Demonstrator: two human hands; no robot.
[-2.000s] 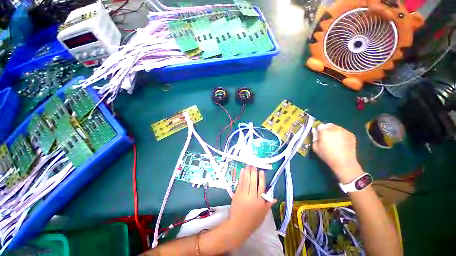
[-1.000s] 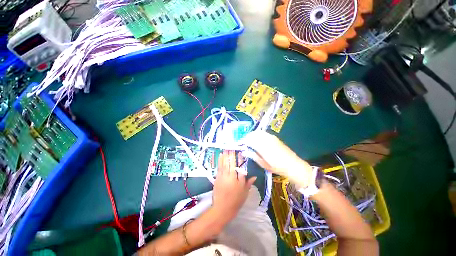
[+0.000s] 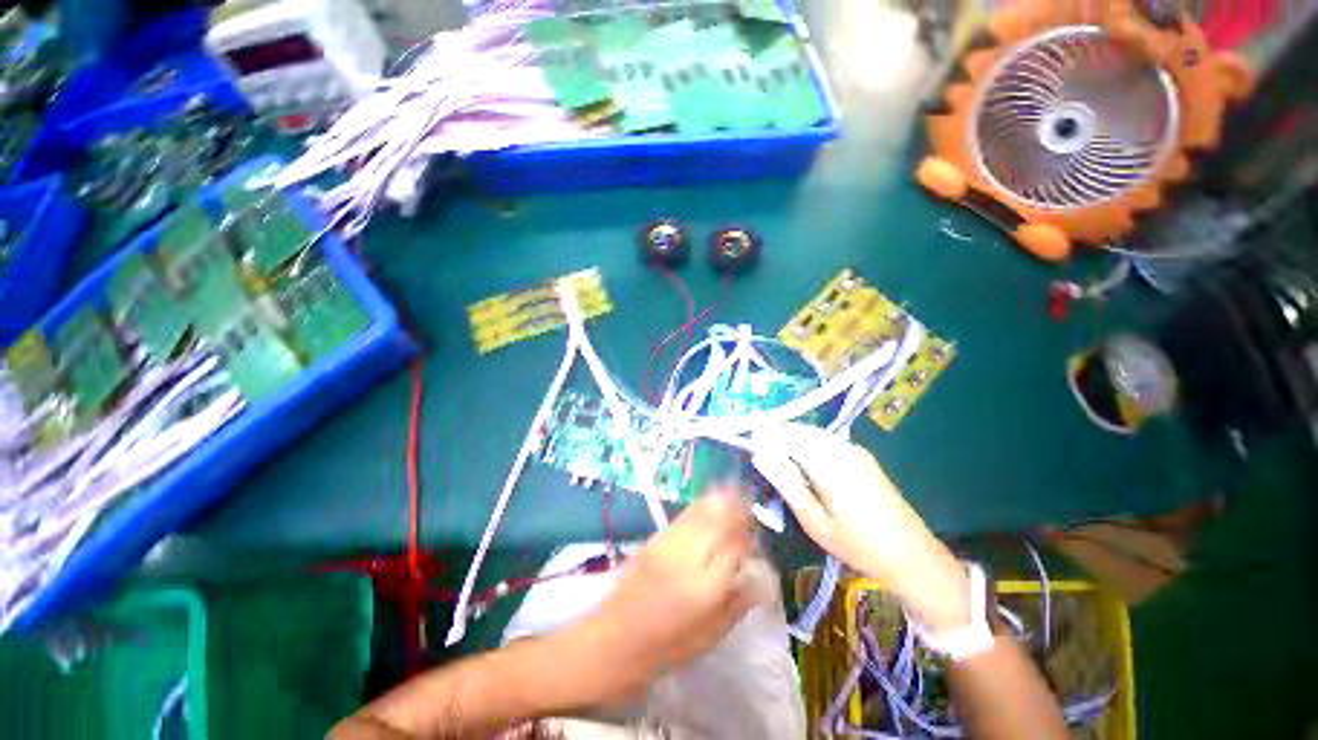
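The green main board (image 3: 593, 445) lies at the centre of the bench, with white ribbon cables running over it. My left hand (image 3: 694, 571) is blurred at its front edge; whether it holds anything is unclear. My right hand (image 3: 853, 506) is at the board's right end, fingers bent by the white cables; its grip is hidden. A smaller green board (image 3: 766, 390) lies behind, under looping cables. The slim yellow board (image 3: 538, 311) lies at the left and the key board (image 3: 875, 340) at the right, each with ribbon cable attached. Two black speakers (image 3: 664, 242) sit behind on red wires.
Blue trays of green boards and ribbons stand behind (image 3: 651, 162) and at left (image 3: 379, 340). An orange fan (image 3: 1070, 130) and small round spool (image 3: 1125, 383) are at right. A yellow basket (image 3: 1127, 651) and green crate (image 3: 282, 651) are below. A red wire (image 3: 415, 477) runs up the left.
My right hand has moved from the key board to the main board's right end. My left hand has lifted back off the board toward me. The camera view has shifted.
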